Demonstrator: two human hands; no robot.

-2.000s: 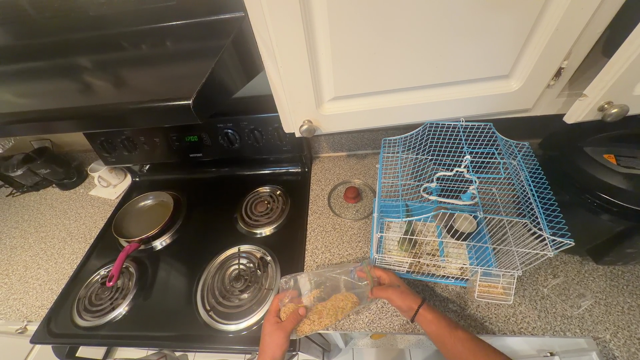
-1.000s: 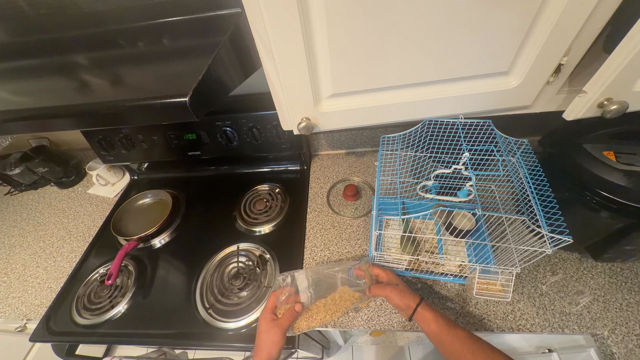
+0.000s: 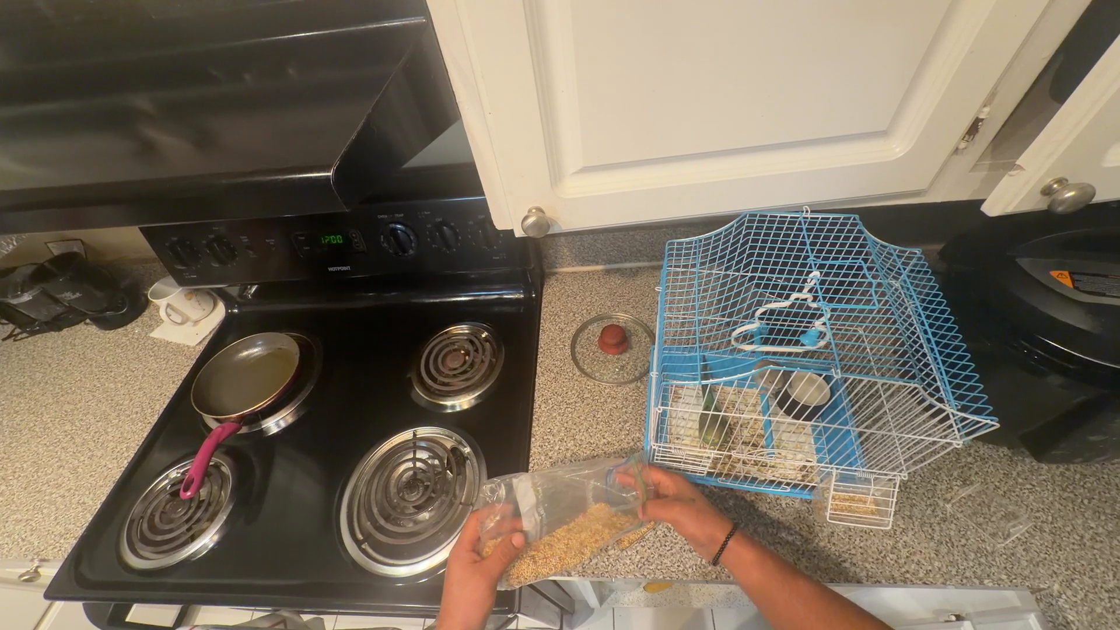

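Note:
My left hand [image 3: 486, 553] grips one end of a clear plastic zip bag [image 3: 560, 503] of small tan seeds [image 3: 569, 544]. At the bag's zip end, my right hand [image 3: 672, 506], with a dark band on its wrist, pinches the plastic. The bag is held over the front edge of the counter beside the stove. Just beyond my right hand stands a blue and white wire birdcage [image 3: 814, 324]. Inside it are a green bird [image 3: 713, 424], a round dark-sided cup [image 3: 803, 394] and a white swing [image 3: 783, 322]. A small feeder [image 3: 853, 505] with seeds sits at its front corner.
A glass lid [image 3: 614, 363] with a red knob lies left of the cage. On the coil stove [image 3: 385, 350] is a frying pan [image 3: 247, 376] with a magenta handle. A white mug [image 3: 182, 306] stands at the far left, and a black appliance [image 3: 1041, 324] at the right. White cabinet doors [image 3: 735, 96] hang above.
Both hands keep hold of the bag. The seeds have shifted a little inside it as its tilt changed.

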